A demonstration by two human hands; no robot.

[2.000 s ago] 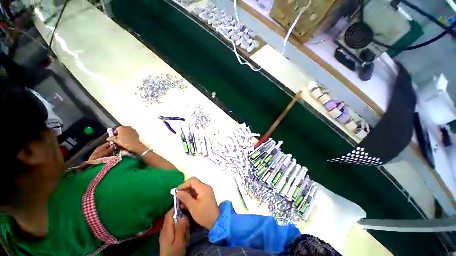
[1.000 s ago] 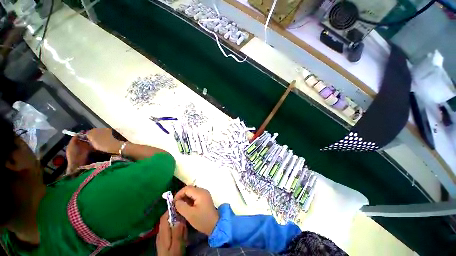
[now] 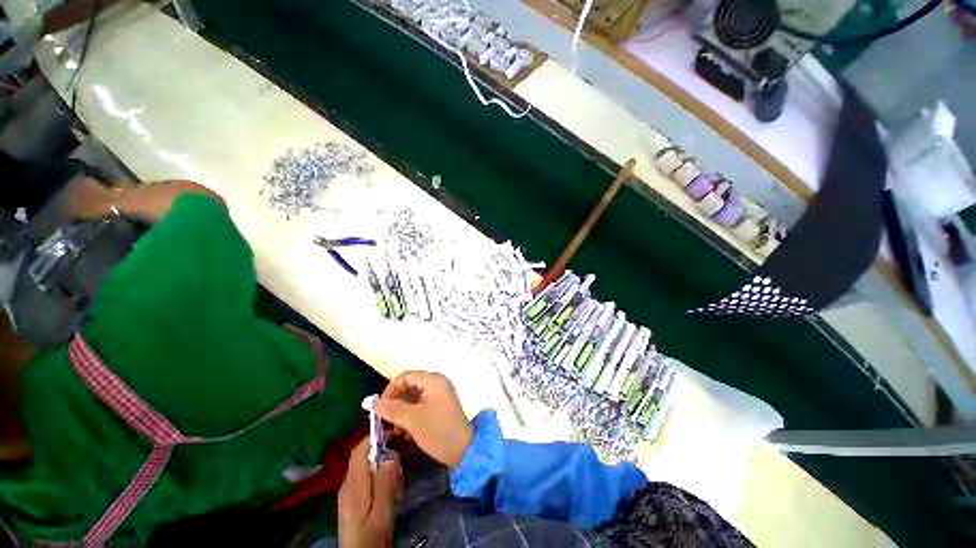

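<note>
A slim white device body stands upright at the bottom centre. My left hand grips its lower part. My right hand, in a blue sleeve, has its thumb and fingertips pinched at the upper part of the body. Whether a small part is between those fingertips is too small to tell. A dense row of white, green and black sticks lies on the cream worktop, right of a loose heap of white plastic parts. A smaller group of sticks lies left of the heap.
A person in green with red-checked straps is close on the left. Pliers with blue handles and piles of small fittings lie on the worktop. A brown stick leans across the dark green belt. A pale sheet lies right.
The person in green has leaned away to the far left, and their hands have moved up and left. My right hand has shifted slightly up, still close to the device body in my left hand.
</note>
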